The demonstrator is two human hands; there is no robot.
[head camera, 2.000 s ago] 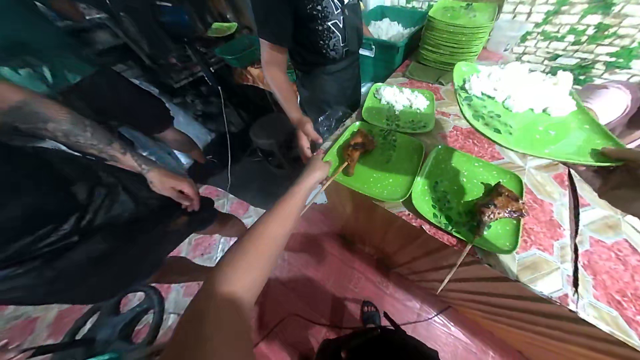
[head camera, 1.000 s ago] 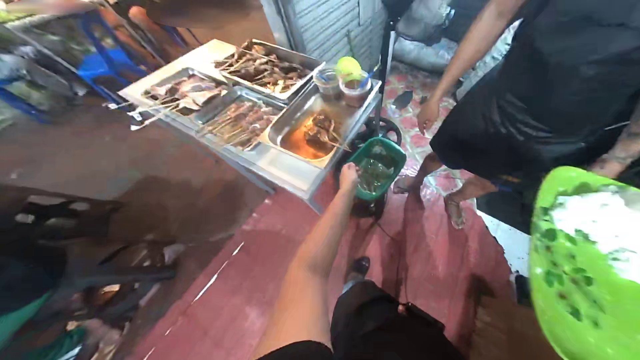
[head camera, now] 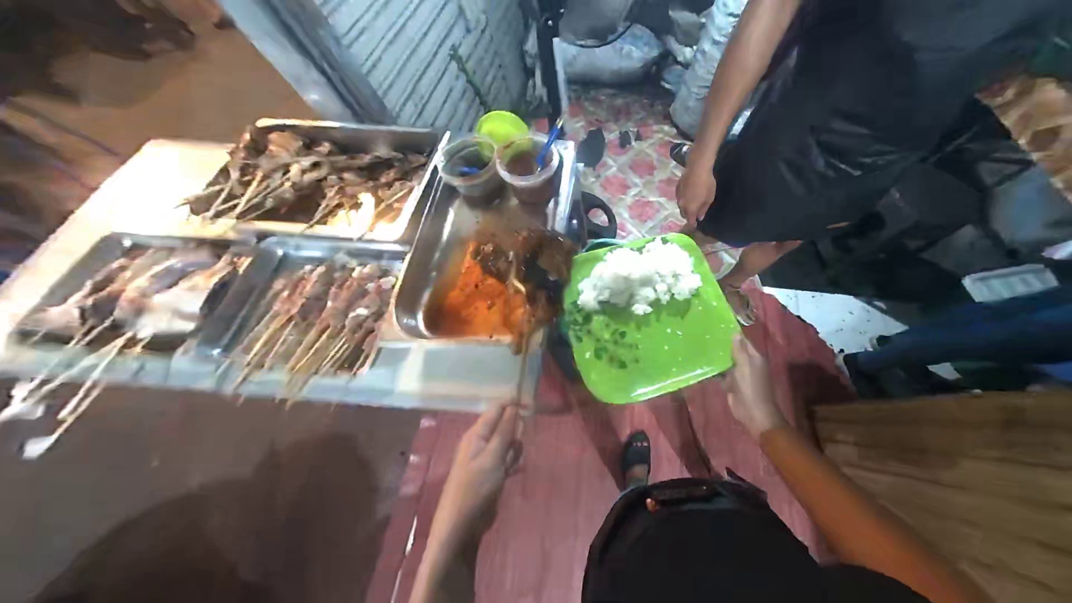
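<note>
My left hand (head camera: pixel 490 440) is closed on the lower end of a wooden skewer, which carries a piece of browned grilled meat (head camera: pixel 540 260). The meat is over the right side of a steel tray of orange sauce (head camera: pixel 410 310), close to the plate's left edge. My right hand (head camera: pixel 752 385) grips the right edge of a green plate (head camera: pixel 670 360). White rice (head camera: pixel 641 276) lies on the plate's far half, beside a printed leaf pattern.
Steel trays of skewered meat (head camera: pixel 322 180), (head camera: pixel 322 310) and flattened pieces (head camera: pixel 159 293) share the table (head camera: pixel 435 377). Two plastic tubs (head camera: pixel 528 167) and a lime green cup (head camera: pixel 502 126) stand at the sauce tray's far end. A person in dark clothes (head camera: pixel 837 159) stands at the right.
The view has shifted. My left hand, over a green basin a second ago, now holds a skewer of meat near the sauce tray. The plate of rice has come in from the right edge.
</note>
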